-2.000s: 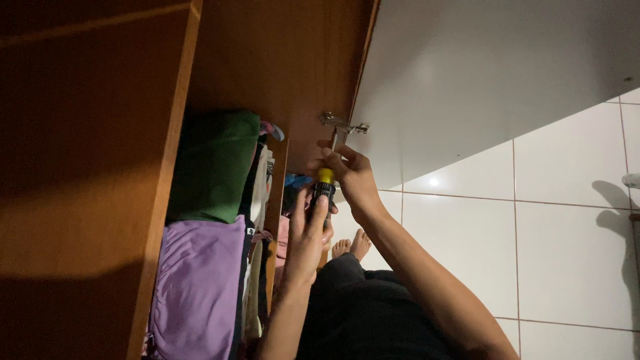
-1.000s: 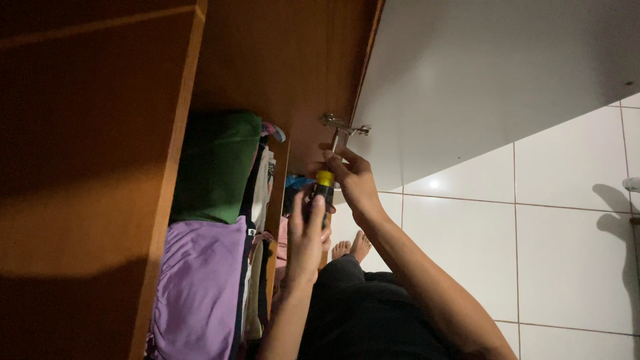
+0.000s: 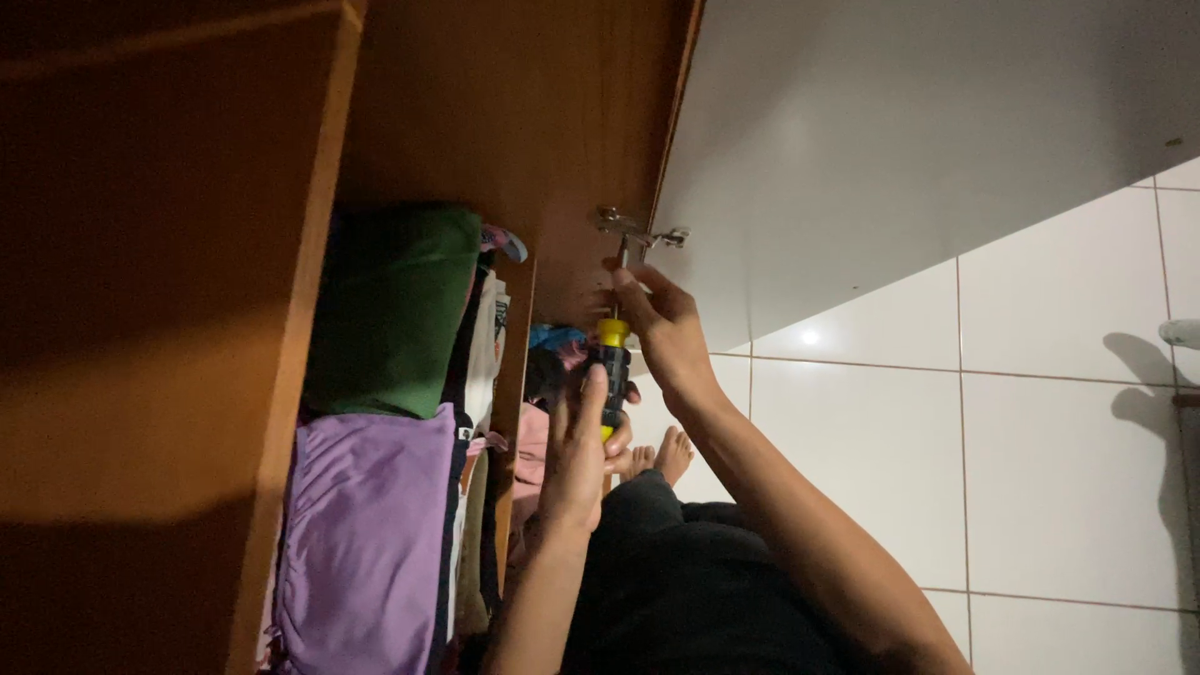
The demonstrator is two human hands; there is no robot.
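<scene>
My left hand (image 3: 577,450) is wrapped around the black and yellow handle of a screwdriver (image 3: 614,370). The fingers of my right hand (image 3: 670,328) pinch its metal shank just above the yellow collar. The shank points up to a metal cabinet hinge (image 3: 623,223), which joins the brown wooden side panel to the white door (image 3: 844,159). Whether the tip sits in a screw cannot be told, as my fingers and the hinge arm overlap there.
Left of my hands, a wooden compartment holds a folded green cloth (image 3: 394,309), a purple cloth (image 3: 370,534) and other clothes. A wooden panel edge (image 3: 305,309) runs beside them. My feet (image 3: 670,455) stand on the white tiled floor (image 3: 853,450).
My left hand has shifted its grip slightly on the screwdriver handle. My right hand stays at the shank below the hinge.
</scene>
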